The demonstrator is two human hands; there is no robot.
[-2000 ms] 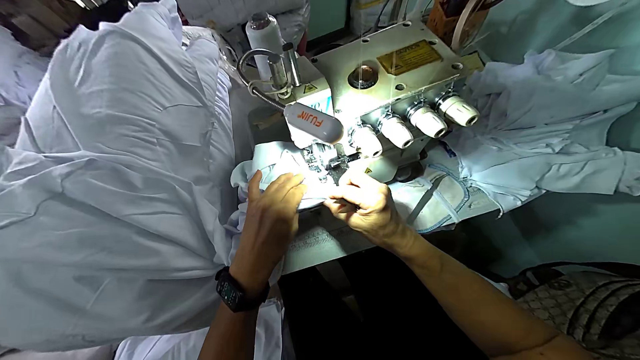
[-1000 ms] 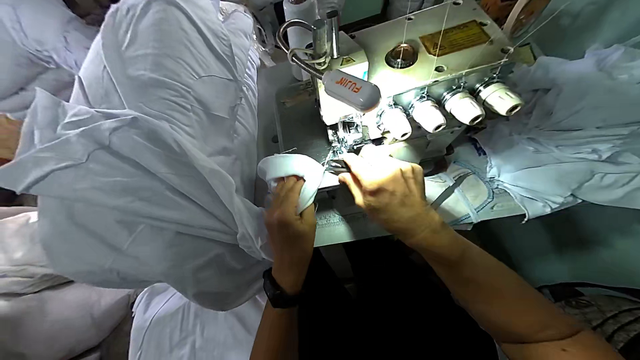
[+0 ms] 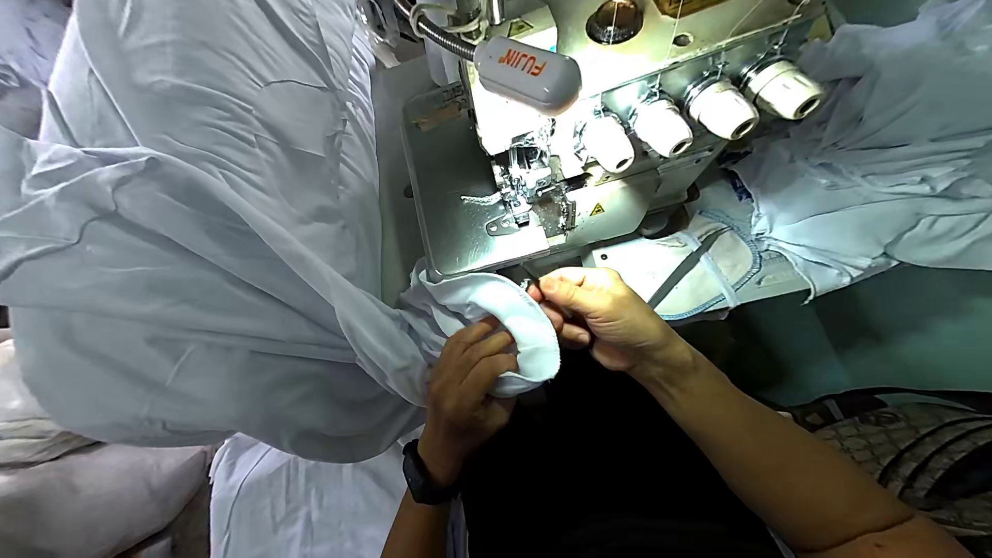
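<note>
A white fabric cuff [image 3: 539,333], an open ring with a stitched edge, is held just below the metal bed of an overlock sewing machine [image 3: 480,201]. My left hand [image 3: 473,380] grips the ring's near side, fingers inside it. At the ring's upper right edge, my right hand [image 3: 612,318] pinches a small dark metal tool, mostly hidden by the fingers; its kind is unclear. The presser foot [image 3: 519,209] has no cloth under it, and a short thread chain [image 3: 482,200] lies beside it. From the cuff, the white garment [image 3: 232,271] spreads left.
A lamp [image 3: 527,74] on a flexible neck lights the needle area. Several white tension knobs [image 3: 721,107] line the machine's front. More white garments [image 3: 876,155] are heaped at the right, past a white piece with blue edging [image 3: 713,271]. A patterned bag [image 3: 914,457] sits lower right.
Both hands and the cuff have come away from the presser foot, toward my body. Two seconds ago the cloth lay at the needle area. The view has shifted nearer the machine bed.
</note>
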